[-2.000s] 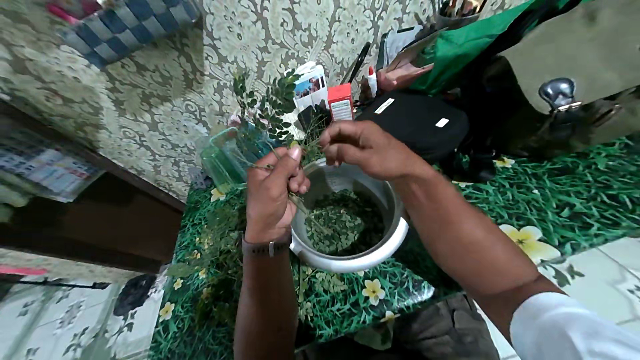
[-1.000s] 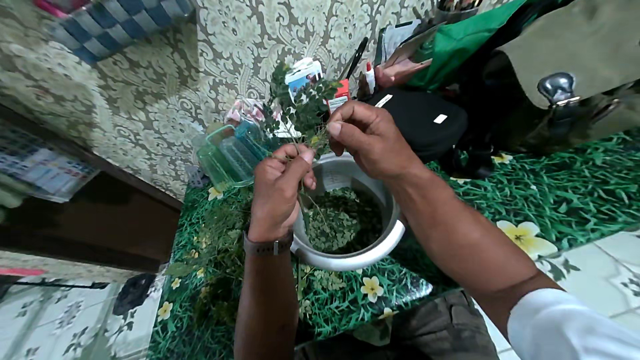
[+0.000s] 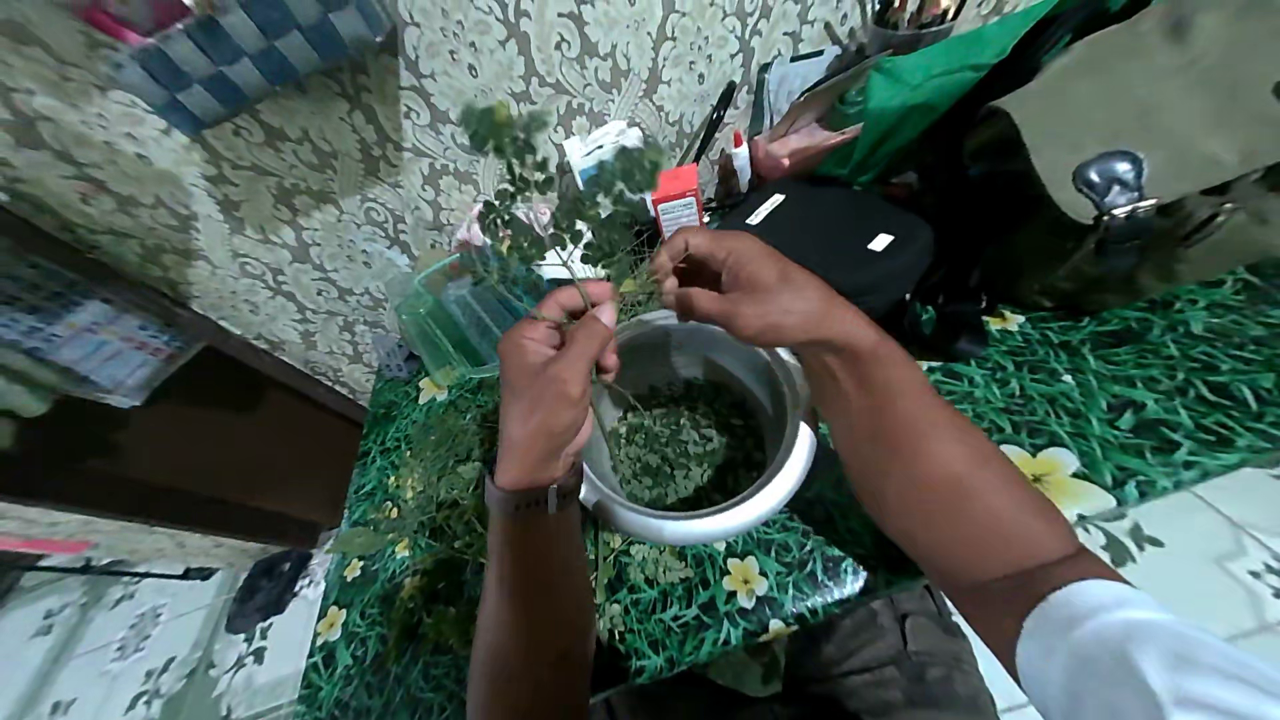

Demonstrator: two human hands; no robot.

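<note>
My left hand (image 3: 558,375), with a watch on its wrist, grips the stems of a leafy sprig (image 3: 575,205) whose small round leaflets fan out above it. Close to its right, my right hand (image 3: 735,285) has thumb and fingertips drawn together at thin green stalks; whether they pinch one is unclear. Both hands are over the far rim of a round white pot (image 3: 690,525), which holds a heap of loose green leaflets (image 3: 665,450). More leafy stems (image 3: 440,520) lie on the table left of the pot, partly behind my left forearm.
A grass-and-flower print cloth (image 3: 1130,390) covers the table. Behind the pot stand a green clear plastic container (image 3: 440,320), a red and white box (image 3: 678,200) and a black case (image 3: 830,235). An olive bag (image 3: 1160,130) is at the right, near a green cloth or bag (image 3: 920,90).
The leafy sprig in my left hand now spreads wider and farther left than one second ago. My right hand has shifted slightly, staying beside the left. The red and white box shows more fully.
</note>
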